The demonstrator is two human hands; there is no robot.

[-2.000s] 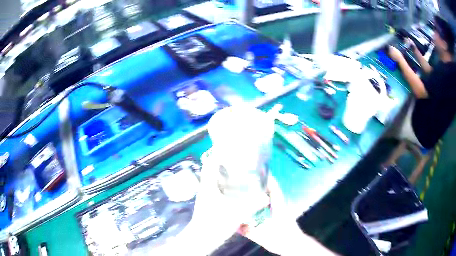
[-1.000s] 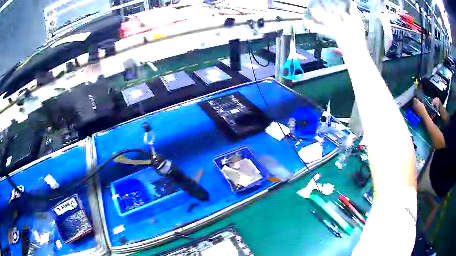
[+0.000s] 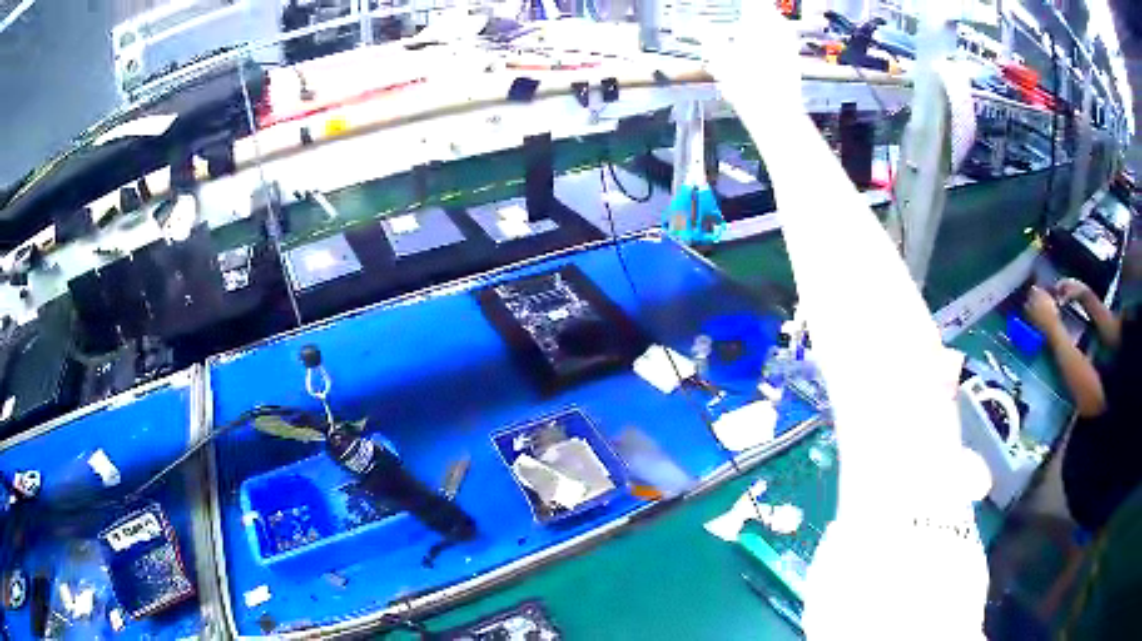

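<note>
My right arm reaches up from the bottom right, overexposed to white. My right hand (image 3: 741, 35) is at the top edge, over the far shelf, so washed out that its fingers and anything in it cannot be made out. My left hand is out of the picture. Only the far edge of the opened laptop (image 3: 507, 624) shows at the bottom, on the green mat (image 3: 614, 589). A black electric screwdriver (image 3: 401, 482) hangs from a hook over the blue mat, above a blue screw tray (image 3: 294, 520).
A box with pale scraps (image 3: 561, 470) and a dark board unit (image 3: 551, 319) lie on the blue mat (image 3: 413, 326). A dark parts box (image 3: 148, 564) is at left. Blue-handled scissors (image 3: 695, 213) hang behind. A metal post (image 3: 927, 163) stands right of my arm. Another person's hands (image 3: 1058, 301) work at far right.
The view has turned up from the laptop. My right arm has risen from the laptop area to the far shelf. A clear object seen at the hand one second ago is no longer distinguishable.
</note>
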